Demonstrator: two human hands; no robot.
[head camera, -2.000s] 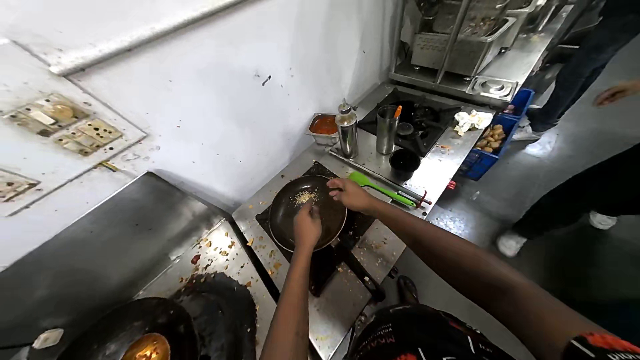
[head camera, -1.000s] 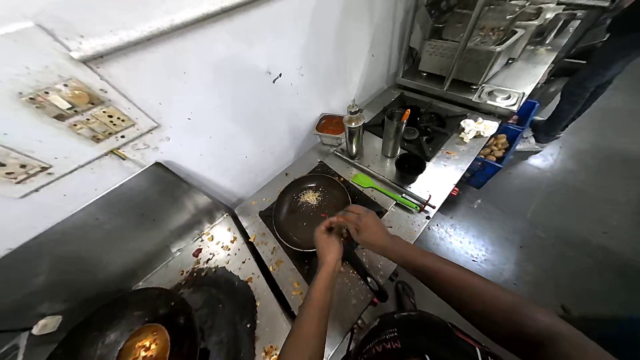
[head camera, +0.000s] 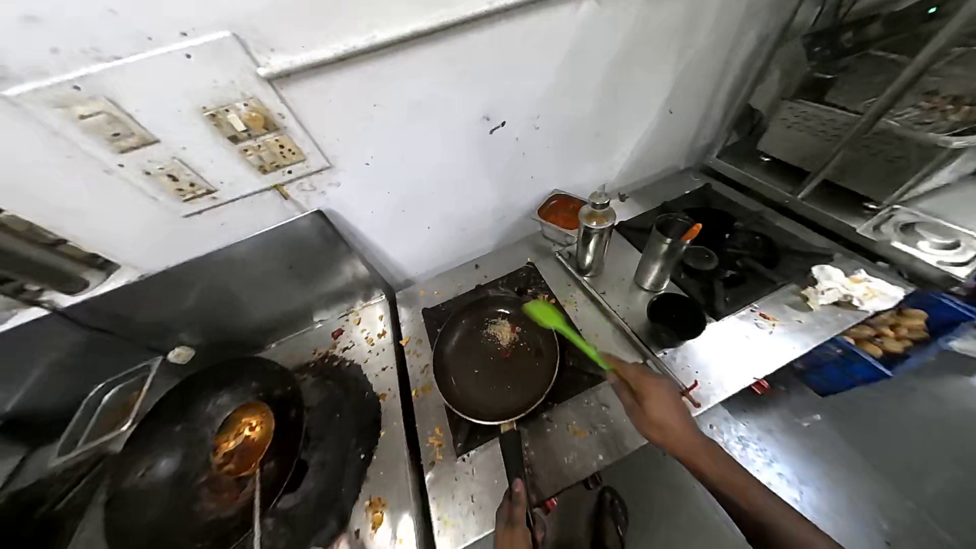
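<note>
A dark frying pan (head camera: 488, 381) sits on the burner grate, with a small heap of pale chopped bits (head camera: 502, 332) in it. My left hand (head camera: 518, 518) grips the pan's black handle (head camera: 513, 454) at the bottom of the view. My right hand (head camera: 648, 396) holds a green spatula (head camera: 568, 332), whose head is over the pan's upper right rim; whether it touches the pan I cannot tell.
Left stands a black wok (head camera: 152, 457) with a ladle (head camera: 244, 438) of orange-brown food. To the right are a steel bottle (head camera: 595, 236), a steel cup (head camera: 662, 255), a dark cup (head camera: 675, 319), a container of red sauce (head camera: 560, 212), a crumpled cloth (head camera: 850, 288) and a blue crate (head camera: 842, 370).
Both hands have left the area over the pan. My left hand has gone to the pan's handle. My right hand has picked up the green spatula, which lay on the counter right of the pan.
</note>
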